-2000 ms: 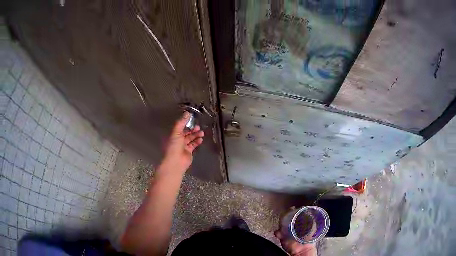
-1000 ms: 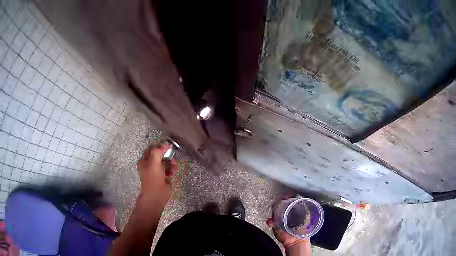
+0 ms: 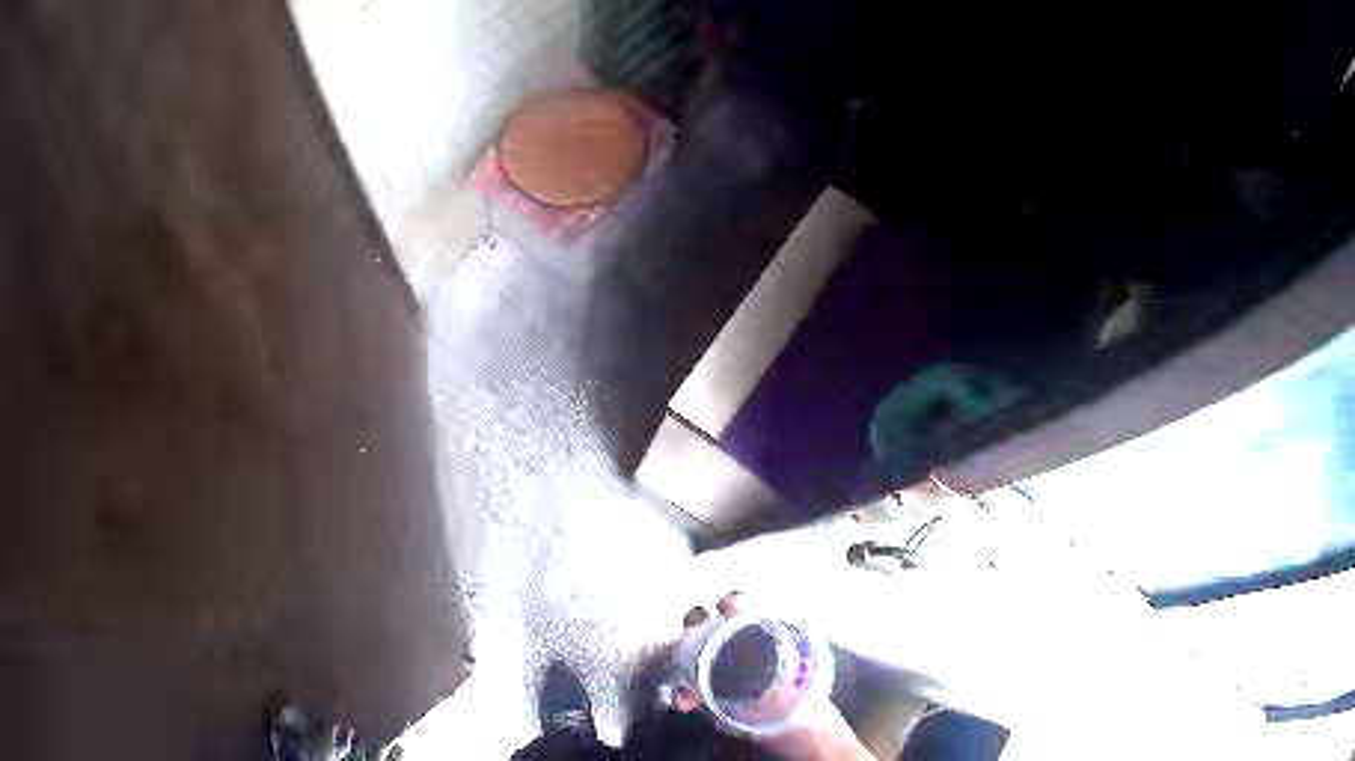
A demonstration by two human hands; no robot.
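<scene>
A clear, wide-mouthed drink bottle (image 3: pixel 748 672) with dark contents is at the bottom centre, seen from above with its round rim open. My right hand (image 3: pixel 822 732) is closed around it, with fingertips showing at its upper left side. A dark flat rectangular thing (image 3: pixel 954 739) lies to the right of the hand; whether the hand holds it cannot be told. My left hand is not in view.
A brown door (image 3: pixel 223 357) fills the left side, with a shiny metal part near its lower end. A round orange-brown stool top (image 3: pixel 572 146) stands beyond. Dark panels with a pale strip (image 3: pixel 773 320) fill the upper right. The floor (image 3: pixel 520 520) is overexposed.
The door has swung wide and now covers the left side. The stool and dark panels have come into view. My left hand has left the picture. The bottle has shifted left.
</scene>
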